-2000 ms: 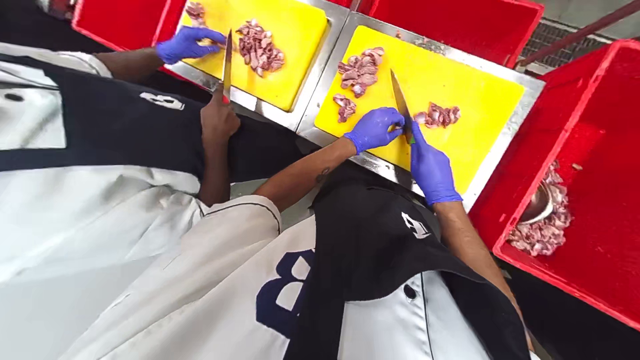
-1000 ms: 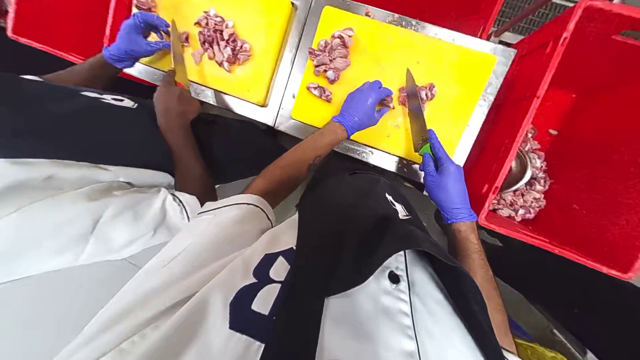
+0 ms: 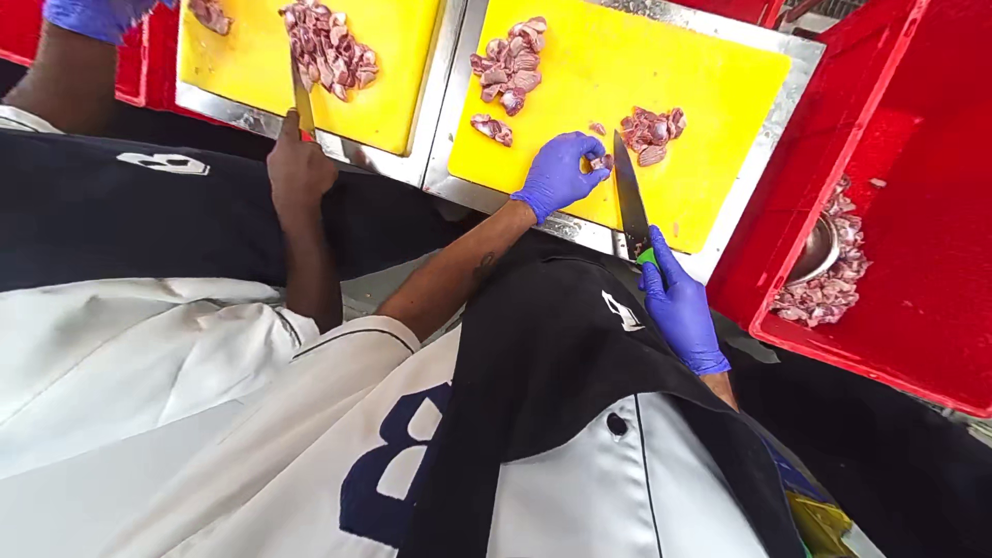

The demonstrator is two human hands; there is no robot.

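My left hand (image 3: 563,172), in a blue glove, pinches a small piece of raw meat (image 3: 601,163) over the near part of a yellow cutting board (image 3: 589,70). My right hand (image 3: 682,306), also gloved, grips a kitchen knife (image 3: 631,190) by its green handle at the board's near edge. The blade points away from me, its tip between the held piece and a small heap of cut meat (image 3: 652,135). A larger meat heap (image 3: 509,68) lies at the board's left, with a separate piece (image 3: 492,130) just below it and a tiny scrap near my fingers.
At the left a co-worker's bare hand (image 3: 301,165) holds a knife (image 3: 301,97) beside meat (image 3: 329,50) on another yellow board (image 3: 395,77); their other hand (image 3: 97,15) is gloved. A red crate (image 3: 930,256) on the right holds meat pieces (image 3: 825,298) and a metal bowl (image 3: 818,249). Metal trays frame the boards.
My hands were close together at the knife two seconds ago; they are apart now, the right lower on the board's near edge. The co-worker's gloved hand has moved away from their knife.
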